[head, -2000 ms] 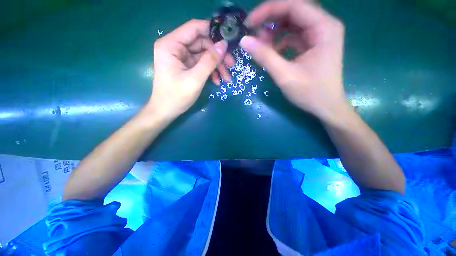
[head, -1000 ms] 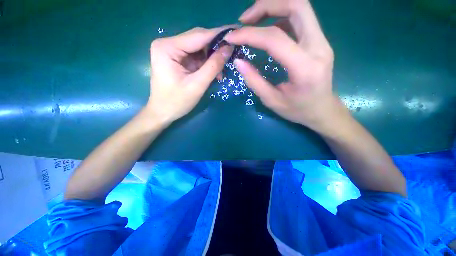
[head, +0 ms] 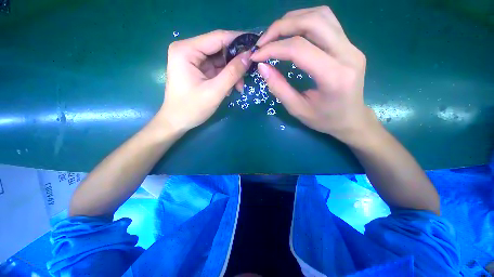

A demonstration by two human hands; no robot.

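Observation:
A dark round part point(head: 242, 44) is held tilted above the green table. My left hand point(head: 197, 78) grips it at its left side, with the thumb on its near edge. My right hand point(head: 319, 70) has its fingertips at the right edge of the part. Whether a small clip is between those fingertips is too small to tell. Small shiny metal clips point(head: 260, 93) lie scattered on the table below and between my hands, partly hidden by my right hand.
The glossy green table point(head: 108, 70) spans the view, its near edge in front of my body. One loose clip point(head: 176, 33) lies apart, beyond my left hand. A white printed carton point(head: 27, 200) stands at the left. A dark object point(head: 5, 5) shows at the top left corner.
Two seconds ago the part lay face-up and my right hand was blurred beside it. Now the part is tilted and slightly lower, and my right fingertips are together at its edge.

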